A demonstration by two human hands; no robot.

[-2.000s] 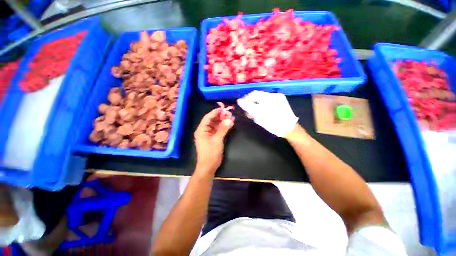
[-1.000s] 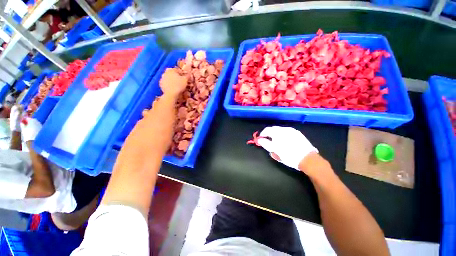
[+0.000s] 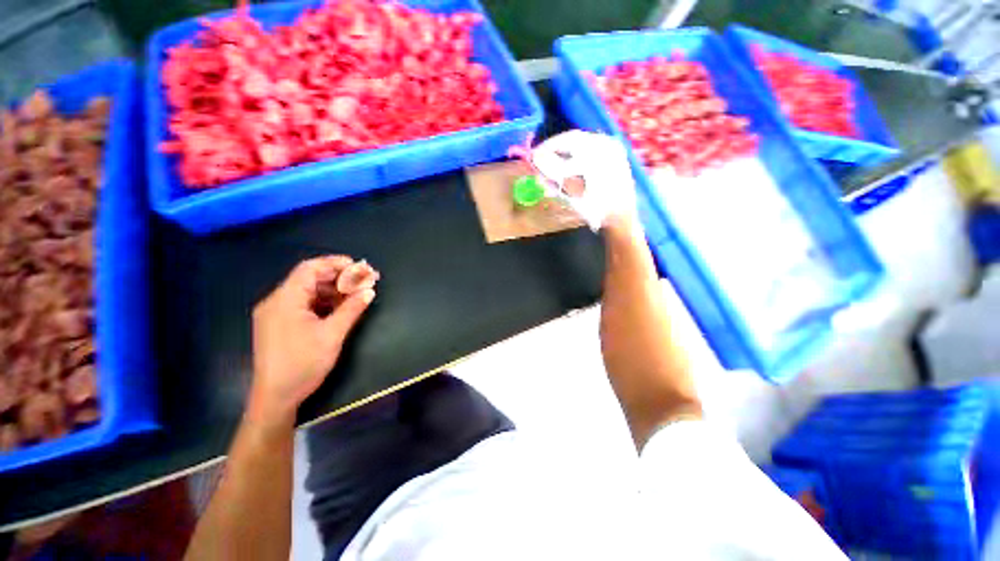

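Observation:
My left hand (image 3: 302, 329), bare, holds a brown cup-like part (image 3: 354, 277) between thumb and fingertips above the black bench. My right hand (image 3: 592, 175), in a white glove, holds a red part (image 3: 524, 150) by its fingertips, just above the green dish (image 3: 529, 191). Whether the red part touches the dish cannot be told. The dish sits on the tan cardboard pad (image 3: 502, 214). The red parts bin (image 3: 362, 173) is straight ahead, heaped. The brown parts bin (image 3: 128, 274) is at the left, cut off by the picture's edge.
A blue tray (image 3: 685, 247) at the right holds rows of joined pieces on a white liner (image 3: 746, 225). Another blue bin (image 3: 877, 137) with red pieces stands beyond it. Stacked blue crates (image 3: 877, 460) are on the floor at lower right. The bench edge runs before my lap.
My left hand has left the brown bin and now holds a brown part over the bench. My right hand has moved with its red part to the green dish. The view has turned right.

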